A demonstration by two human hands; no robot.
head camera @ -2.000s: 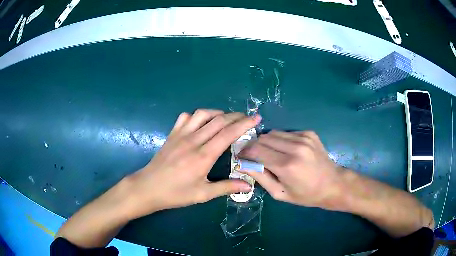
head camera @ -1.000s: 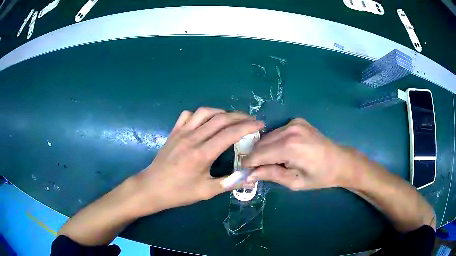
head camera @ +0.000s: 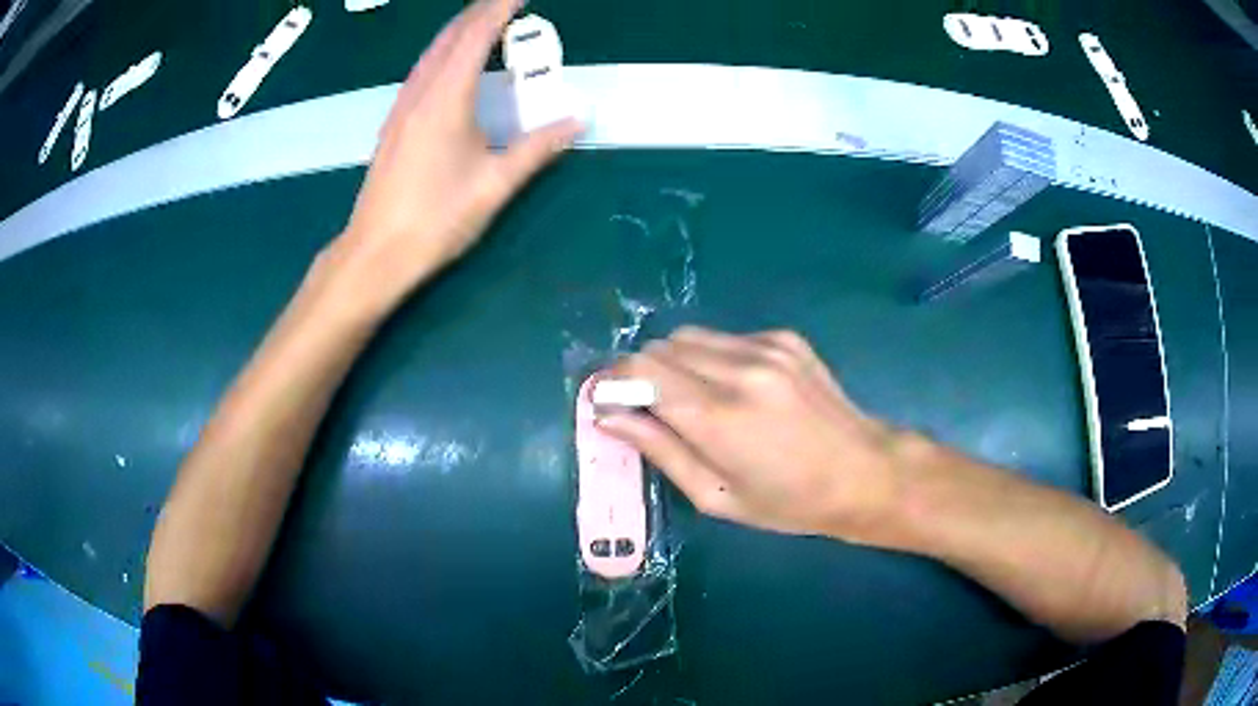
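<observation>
My left hand [head camera: 435, 166] is blurred at the upper middle. Its fingers and thumb are at the two ends of a white housing [head camera: 535, 69] with dark slots, held over the white rail. The housing's lower end is blurred near the thumb. The pink jig [head camera: 611, 483] lies bare on the green surface, its two dark holes at the near end. My right hand [head camera: 759, 435] is over the jig's far end, thumb and fingers pinching a small strip whose white end [head camera: 625, 395] shows. The rest of the strip is hidden by the hand.
Clear tape [head camera: 628, 628] lies above and below the jig. A grey-blue strip stack [head camera: 986, 179], a thinner bundle [head camera: 980, 266] and a phone [head camera: 1120, 366] are at the right. White housings [head camera: 265, 62] lie beyond the rail [head camera: 717, 108].
My left hand has moved up and away from the jig with the white housing, uncovering the pink jig. My right hand has stayed near the jig with the strip. The whole view has shifted slightly.
</observation>
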